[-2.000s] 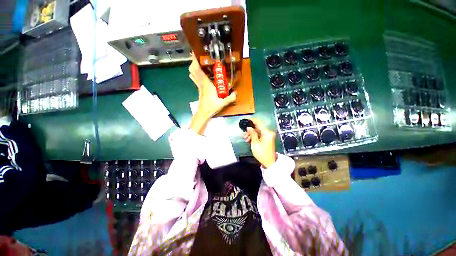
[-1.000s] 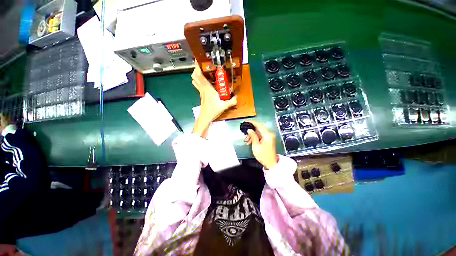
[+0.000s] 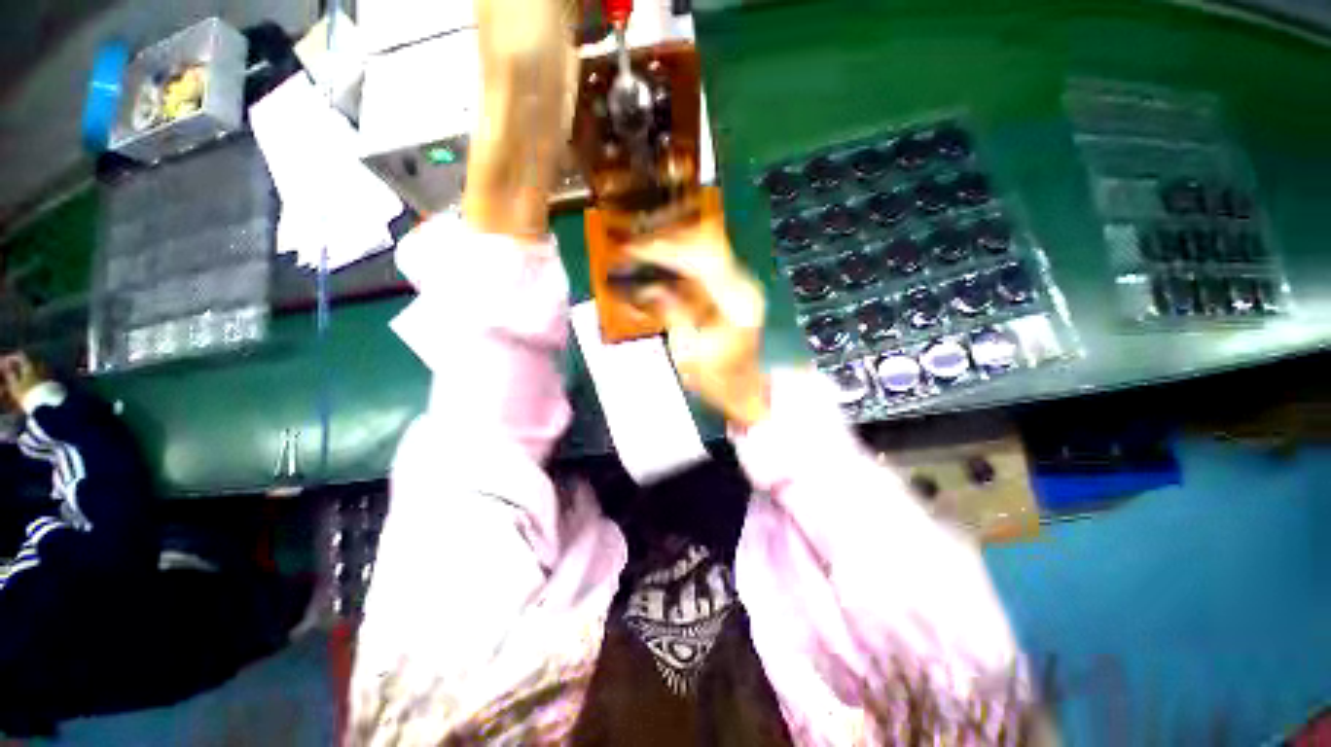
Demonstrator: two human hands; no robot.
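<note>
The toggle press (image 3: 638, 124) stands on an orange base (image 3: 625, 315). Its red handle (image 3: 619, 9) shows only as a tip at the top edge of the picture. My left forearm reaches up past the press; my left hand (image 3: 529, 15) is cut off by the top edge, so its fingers are hidden. My right hand (image 3: 704, 314) is blurred over the front of the orange base. A dark round thing (image 3: 639, 277) shows at its fingertips at the press fixture; whether they grip it is unclear. A white sheet (image 3: 642, 401) lies before the base.
Right of the press lies a clear tray (image 3: 1054, 329) with rows of round black units, and a second tray (image 3: 1263, 299) farther right. A control box (image 3: 416, 171) stands behind my left arm. Papers (image 3: 314, 190) and an empty tray (image 3: 183, 277) lie left. Another person's arm (image 3: 66, 438) is at far left.
My left hand has moved up with the red handle, which was lowered before. My right hand has moved up and left from beside the white sheet onto the press base. The view has shifted slightly.
</note>
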